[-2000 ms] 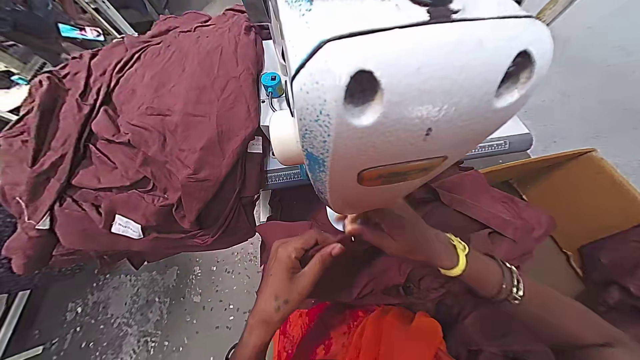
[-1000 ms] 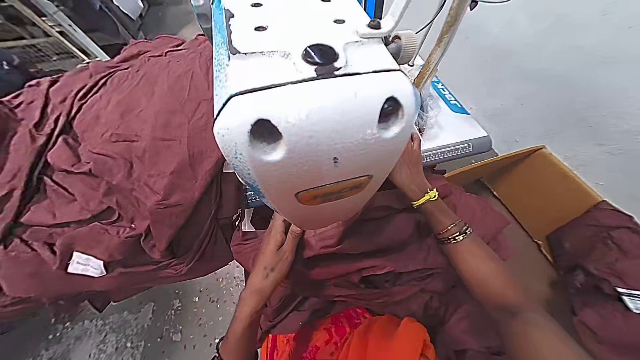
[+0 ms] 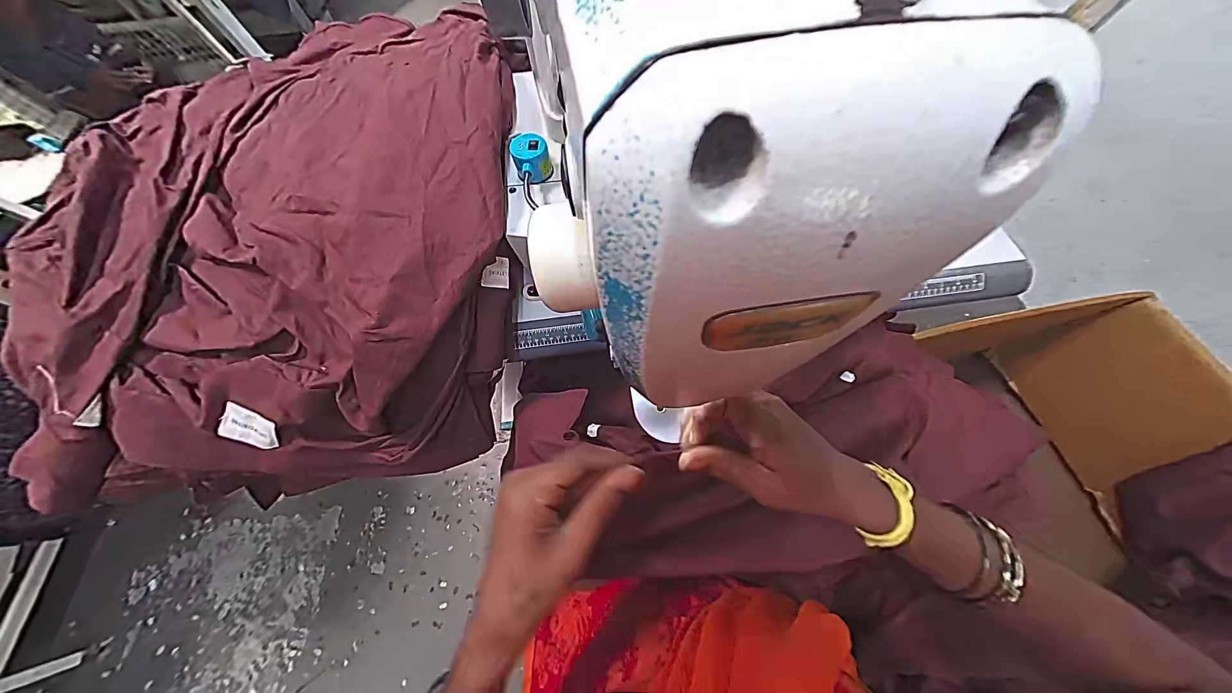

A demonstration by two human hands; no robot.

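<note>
A white industrial sewing machine head (image 3: 828,212) fills the upper middle and hides the needle area. Below it a maroon garment (image 3: 712,525) with small white tags is spread over the machine bed and toward my lap. My right hand (image 3: 780,452), with a yellow band at the wrist, is just under the machine head, thumb and fingertips close together near a white round part (image 3: 657,416). My left hand (image 3: 553,529) hovers at the garment's near left part, its thumb and fingers bent toward the right hand. Whether either hand pinches anything is too small to tell.
A heap of maroon garments (image 3: 346,221) with white labels lies left of the machine. An open cardboard box (image 3: 1107,375) stands at the right, with more maroon cloth (image 3: 1184,520) beside its wall. A blue-topped device (image 3: 530,159) sits behind the machine's left side. Scraps litter the floor (image 3: 279,568).
My hands were apart a second ago, the right one behind the machine head's right side; now both are close together in front of it. The view has also shifted.
</note>
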